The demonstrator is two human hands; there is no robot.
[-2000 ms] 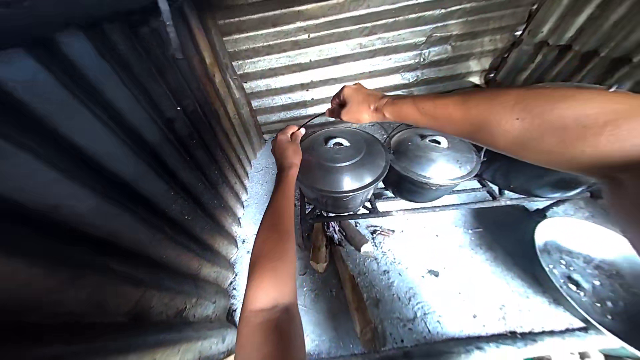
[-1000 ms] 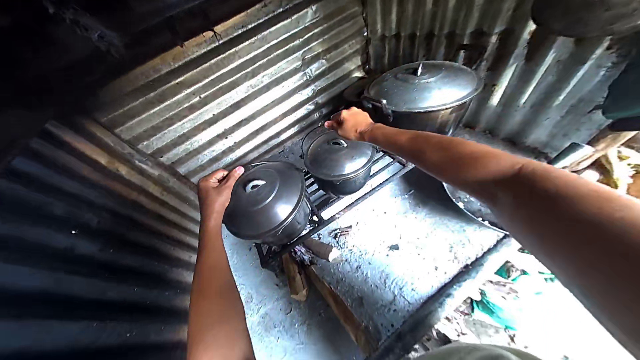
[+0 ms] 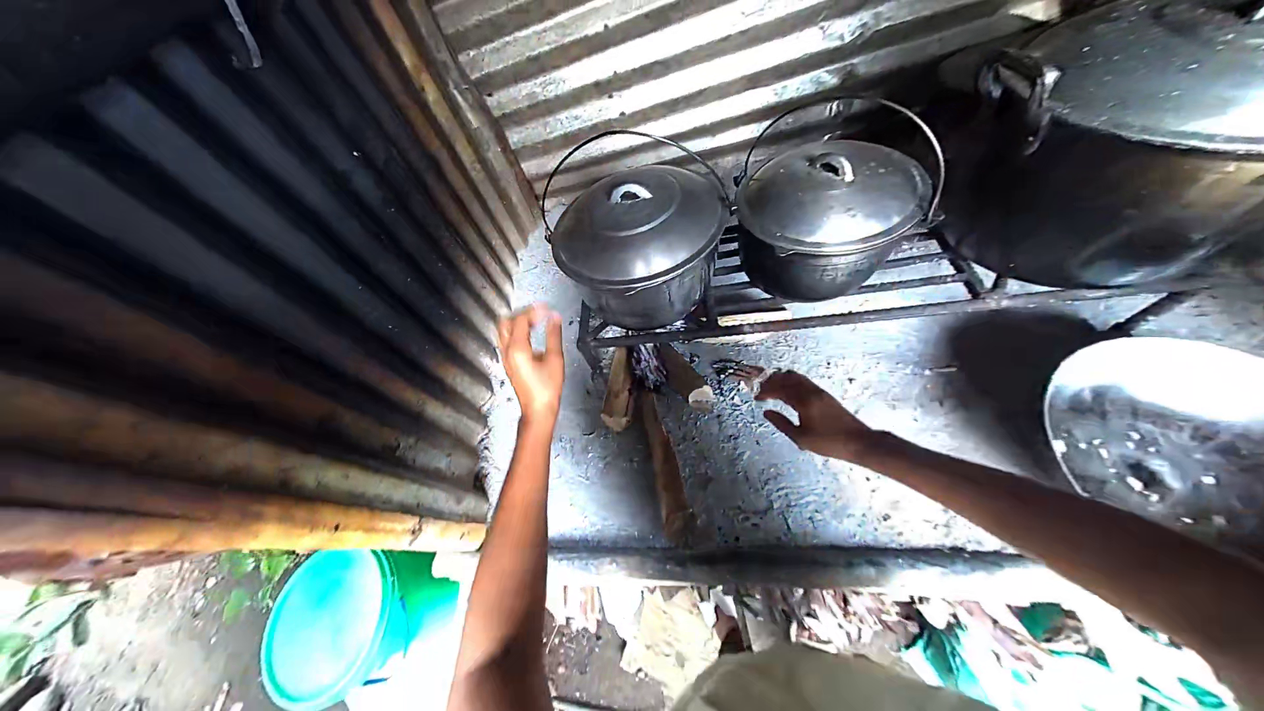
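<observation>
Two lidded metal pots with raised wire bail handles stand side by side on a metal grate, the left pot above the firewood and the right pot touching or almost touching it. My left hand is empty, fingers apart, just below and left of the left pot. My right hand hovers over the hearth slab with its fingers spread, near charred wood pieces; it appears to hold nothing. Split firewood runs under the grate, with pale ash or embers at its inner ends.
A large lidded pot stands on the right. Below it lies a round metal lid or pan. Corrugated metal walls close in the left and back. A green plastic bucket is beyond the slab's edge at lower left.
Both hands have come away from the pots, down toward the slab's front. The right pot now stands close beside the left one, its bail raised. The view has shifted strongly.
</observation>
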